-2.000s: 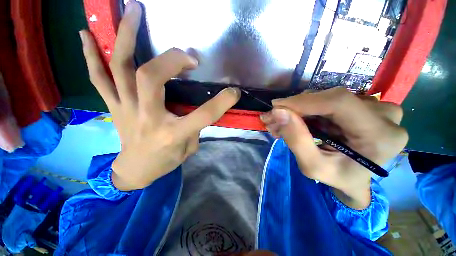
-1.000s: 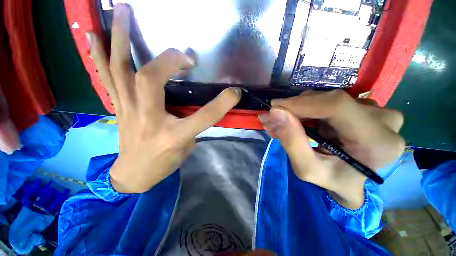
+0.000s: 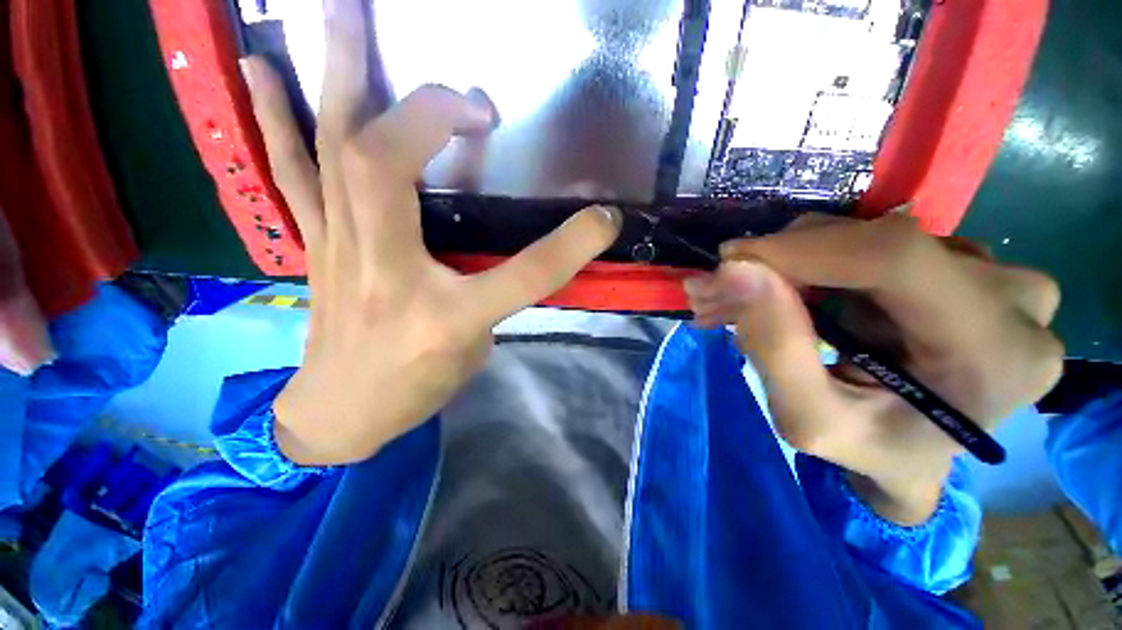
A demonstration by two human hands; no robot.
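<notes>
An opened tablet housing lies in a red foam tray (image 3: 1003,92), its black inner edge (image 3: 517,229) towards me. A glaring silver plate (image 3: 517,74) fills much of it, with the main board (image 3: 812,111) at the right. My left hand (image 3: 381,283) is spread over the left part, its thumb tip pressing on the black edge. My right hand (image 3: 886,332) holds black tweezers (image 3: 923,400) like a pen, their fine points on the black edge just right of the thumb. A small ring or loop (image 3: 644,251) shows beside the points. I cannot tell whether the points grip anything.
Red foam trays (image 3: 62,160) stand at the left on the dark green worktop (image 3: 1064,234). Another person's blue sleeve (image 3: 105,357) and hand are at the left edge. Another blue sleeve (image 3: 1089,455) is at the right edge.
The tray and tablet have shifted left in the picture. My left thumb and my right hand with the tweezers have moved right along the black edge. The small loop is now visible.
</notes>
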